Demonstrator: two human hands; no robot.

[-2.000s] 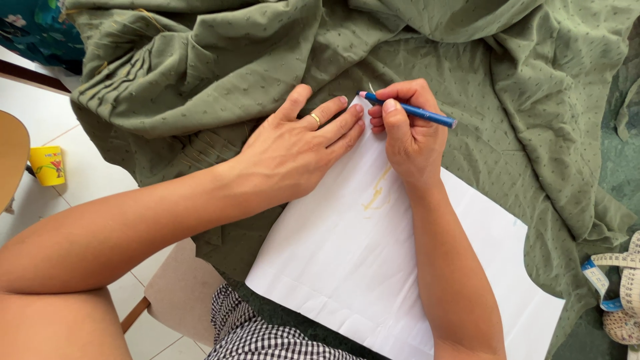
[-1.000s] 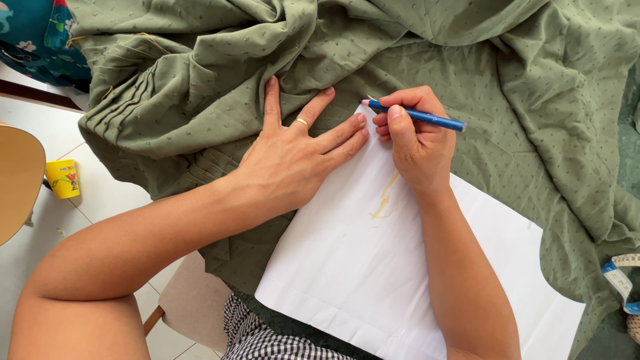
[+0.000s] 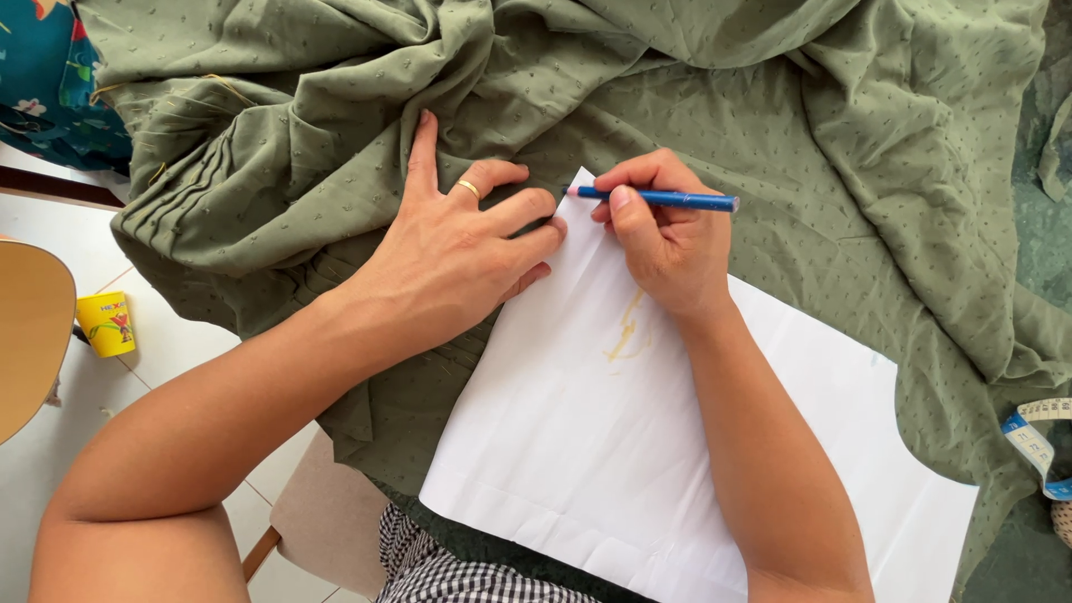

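A white paper pattern piece point(image 3: 578, 419) with a faint yellow mark lies on green dotted fabric point(image 3: 745, 117), its narrow tip pointing away from me. My right hand point(image 3: 670, 234) grips a blue marking pencil point(image 3: 687, 199), its pale tip at the paper's left edge just below that narrow tip. My left hand point(image 3: 469, 234), with a ring on one finger, lies with fingers spread beside it. Its index finger rests on the fabric folds, while the lower fingers are at the paper's left edge. Nothing is held in it.
A measuring tape point(image 3: 1032, 444) lies curled at the right on the green stone-patterned tabletop point(image 3: 1038, 536). Bunched fabric with stitched pleats point(image 3: 188, 193) is at the upper left. Beyond the table edge are a yellow cup point(image 3: 107, 325), a round tan surface point(image 3: 29, 335) and a chair seat point(image 3: 331, 511).
The pencil tip has moved slightly down along the paper's left edge. My left hand's fingers have spread and bent since the oldest frame, where they lay straighter near the paper's tip.
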